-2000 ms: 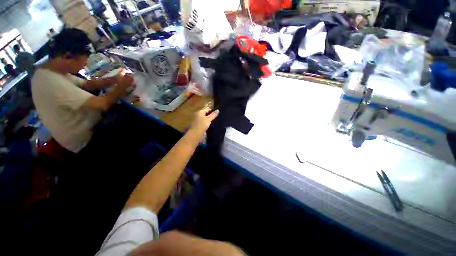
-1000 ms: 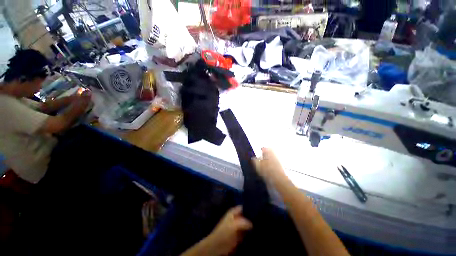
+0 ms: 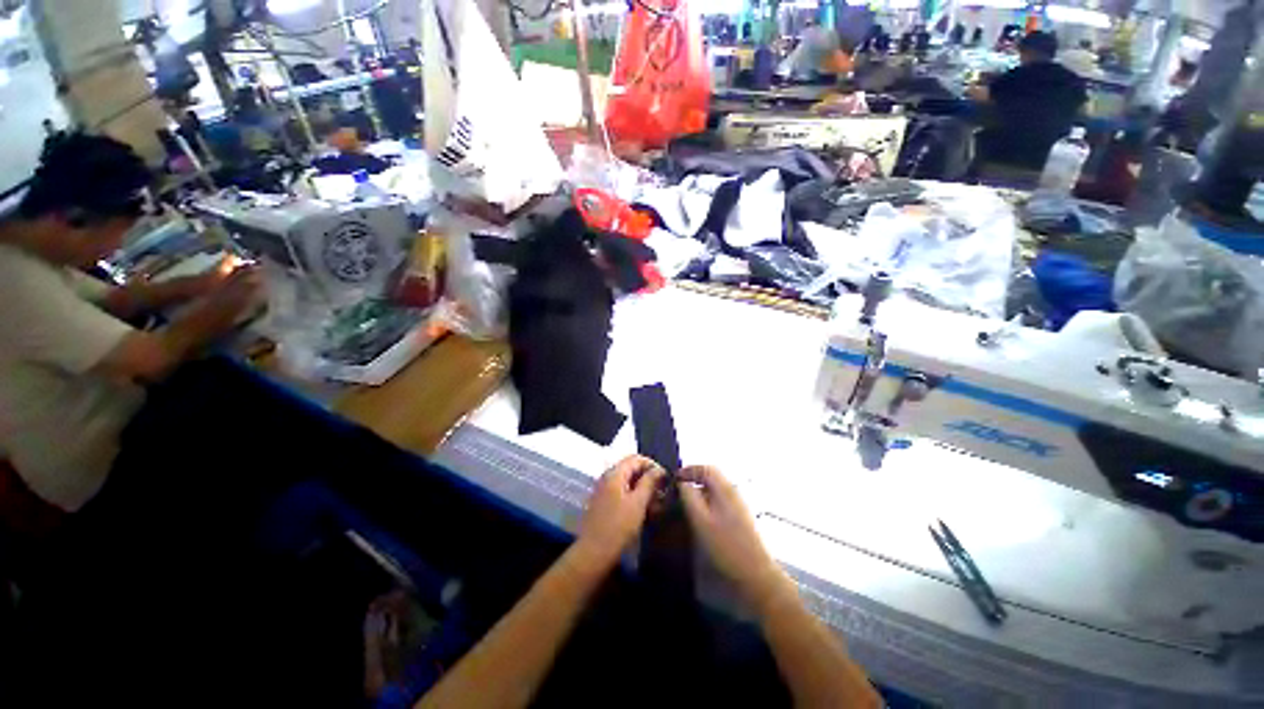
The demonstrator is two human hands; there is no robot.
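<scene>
A black cut piece (image 3: 654,420) is held in both hands at the table's front edge, its far end pointing away over the white top; its lower part blends into the dark below. My left hand (image 3: 620,507) grips it from the left and my right hand (image 3: 714,515) from the right, fingertips close together. The bundle of black pieces (image 3: 560,339) lies left of it, beside red plastic (image 3: 611,213). The white sewing machine (image 3: 970,416) stands at the right. Thread snips (image 3: 966,569) lie on the table in front of it.
A person (image 3: 69,326) in a light shirt works at the far left, by a brown wooden surface (image 3: 423,393). Clear plastic bags (image 3: 943,247) and black and white fabric lie behind the machine. A white printed sack (image 3: 485,125) and red bag (image 3: 660,76) hang behind. Another person (image 3: 1033,104) is farther back.
My left hand has left the bundle with a black piece. Both hands now hold it, closer together than a second ago. The view has shifted toward the right and upward.
</scene>
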